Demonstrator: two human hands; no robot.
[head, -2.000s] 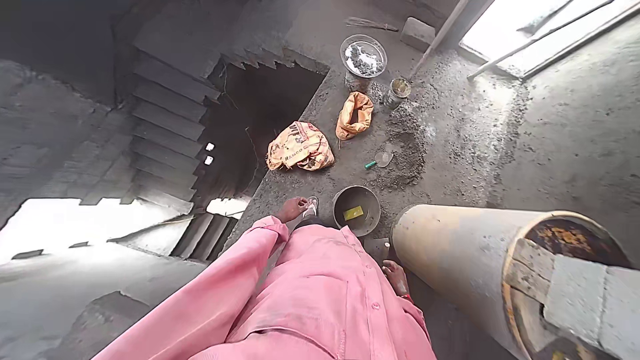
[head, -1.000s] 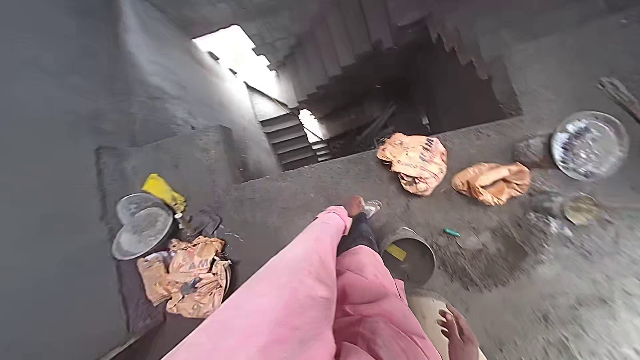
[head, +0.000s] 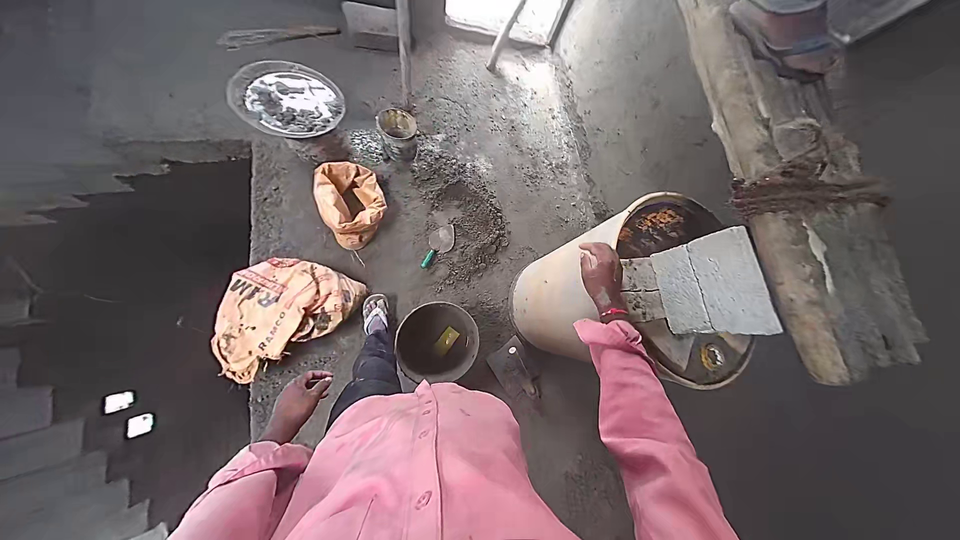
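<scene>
My right hand (head: 602, 276) rests on the rim of a large pale drum (head: 559, 289), beside boards (head: 712, 281) laid across its top; whether its fingers grip the rim is unclear. My left hand (head: 298, 405) hangs at my side with nothing in it, the fingers curled loosely. Between the hands, on the floor, stands a round bowl (head: 412, 345) with a yellow object (head: 447, 340) inside. A flat trowel (head: 514, 366) lies between bowl and drum. Farther forward, a pointing trowel with a green handle (head: 428, 259) lies by a pile of mortar or sand (head: 480, 225).
A floor edge drops to a dark stairwell (head: 172, 247) on the left. Near it lie a printed woven sack (head: 281, 311) and an open orange sack (head: 360, 214). Beyond are a wide basin (head: 286, 99) and a small bucket (head: 397, 127). Roped wooden poles (head: 802, 195) stand right.
The view has turned strongly. My right hand, low near my body in the earlier frames, is now out on the drum's rim. My left hand remains low at my side.
</scene>
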